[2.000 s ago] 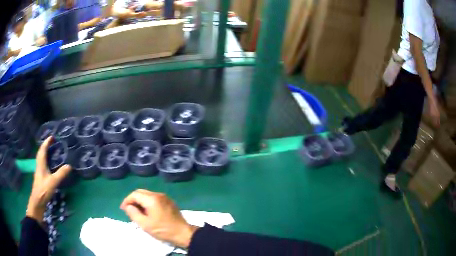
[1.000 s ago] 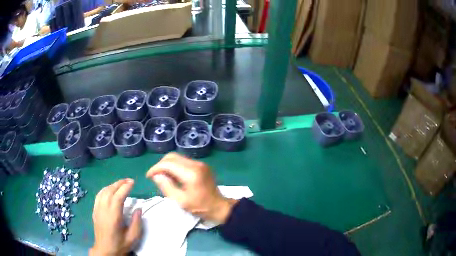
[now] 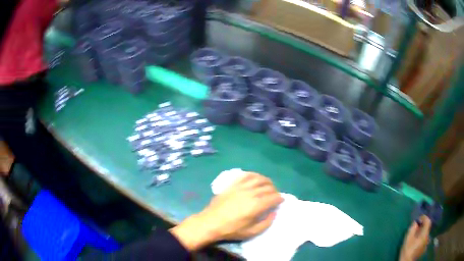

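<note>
My left hand [image 3: 244, 206] lies over the white cloth [image 3: 320, 219], seen from the back with its fingers curled. The fingertips are blurred, and whether they hold anything is hidden. My right hand [image 3: 418, 238] is small and partly cut off at the lower right. Its fingers are closed on the near side of a dark grey housing [image 3: 432, 210] at the bench's right end. A loose heap of grey and white three-armed inserts [image 3: 170, 137] lies left of the cloth. Two rows of housings [image 3: 287, 125] stand behind the cloth, some stacked two high.
Tall housing stacks [image 3: 129, 63] stand at the back left. A person in red [image 3: 25, 41] stands at the left edge, near a small insert pile [image 3: 64, 97]. A blue stool [image 3: 56, 224] is below the bench. A green metal frame [image 3: 402, 132] crosses the right side.
The view has swung left and tilted, and the picture is blurred. My right hand has moved from the cloth to the housings at the right end. My left hand now lies over the cloth, fingers curled.
</note>
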